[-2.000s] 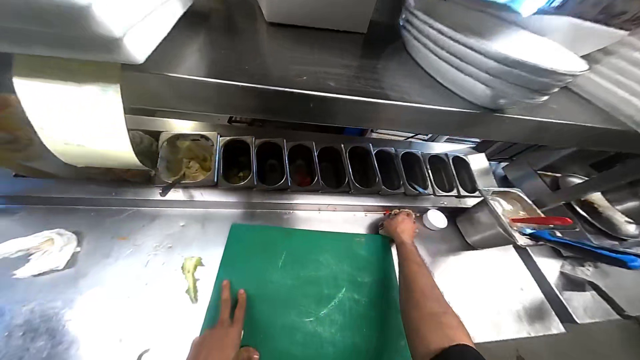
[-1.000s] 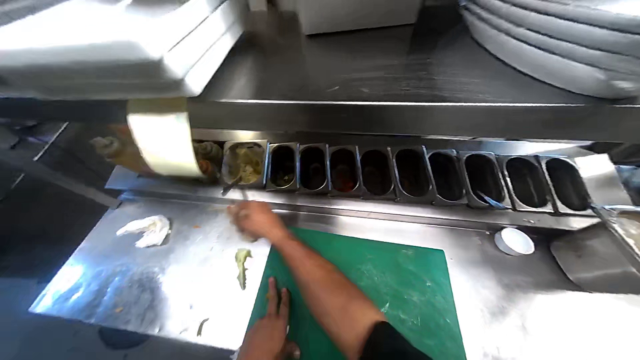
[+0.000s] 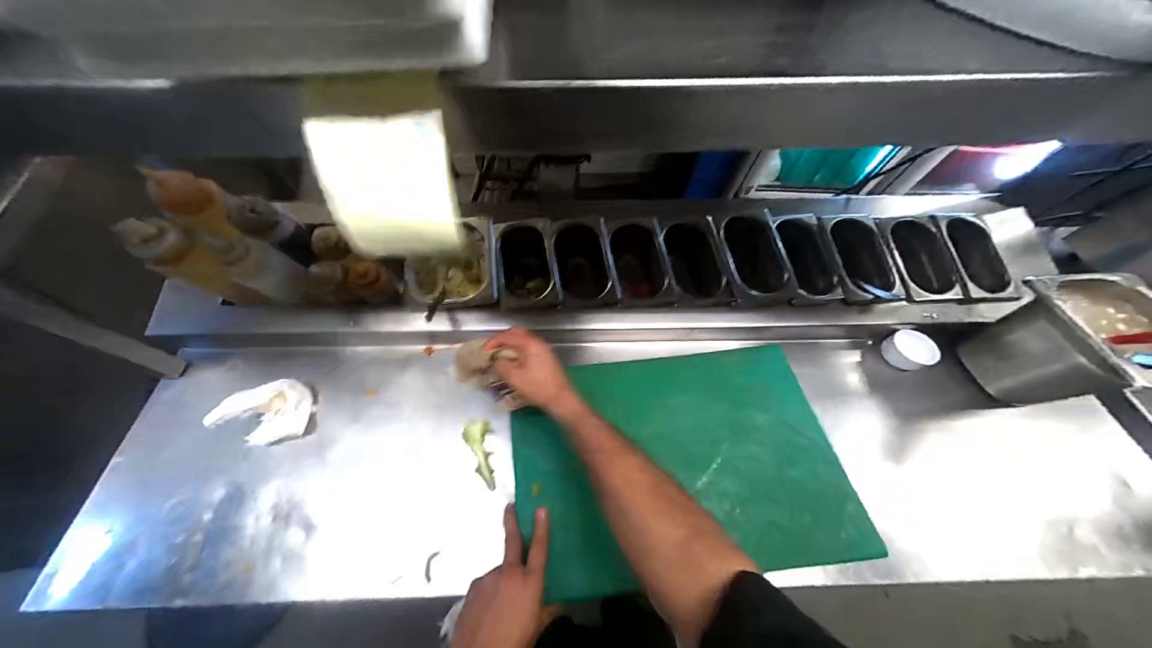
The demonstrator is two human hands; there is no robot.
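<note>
A green cutting board (image 3: 720,459) lies on the steel counter. My right hand (image 3: 531,369) is closed around a crumpled brownish cloth or scouring pad (image 3: 477,362) just past the board's upper left corner; its exact kind is blurred. Low on the board's left edge rests my left hand (image 3: 517,576), two fingers extended and spread, holding nothing visible. A limp green leaf scrap (image 3: 480,453) is on the steel left of the board. Farther left sits a crumpled white cloth or paper (image 3: 270,411).
Steel food pans (image 3: 693,263) line the rail behind the board. Squeeze bottles (image 3: 216,243) stand at the back left. A white ramekin (image 3: 910,349) and a larger steel container (image 3: 1008,360) are on the right. A steel shelf (image 3: 765,117) with a hanging paper (image 3: 387,180) crosses overhead.
My right hand has moved from the board's upper right corner to its upper left. My left hand stays near the board's left edge. The view has shifted left.
</note>
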